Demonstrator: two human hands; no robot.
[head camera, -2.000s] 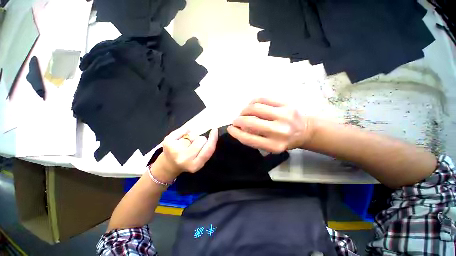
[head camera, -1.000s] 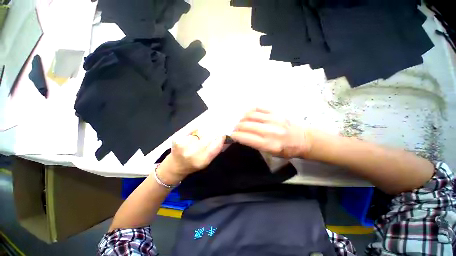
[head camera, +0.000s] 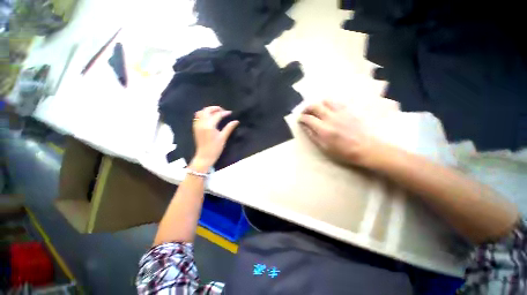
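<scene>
The left pile of black panels (head camera: 254, 86) lies on the white table (head camera: 289, 178) with a jagged outline. My left hand (head camera: 212, 135) is over this pile, thumb and fingers apart. Whether it touches the top panel cannot be told. My right hand (head camera: 335, 131) is at the right of the pile's lower corner, over the pale table top, fingers bent and slightly blurred; nothing shows in it. A separate panel under the hands at the near edge is not seen.
The right pile of black panels (head camera: 462, 75) is at the upper right. Another black heap (head camera: 242, 20) is at the top. A slim black offcut (head camera: 118, 63) lies at left. Below are a cardboard box (head camera: 127, 193), a blue bin (head camera: 222, 218) and a red container (head camera: 32, 264).
The view has swung, shifting the table rightward. My hands have parted. The panel they held at the near edge is gone from there, and my left hand is now over the left pile.
</scene>
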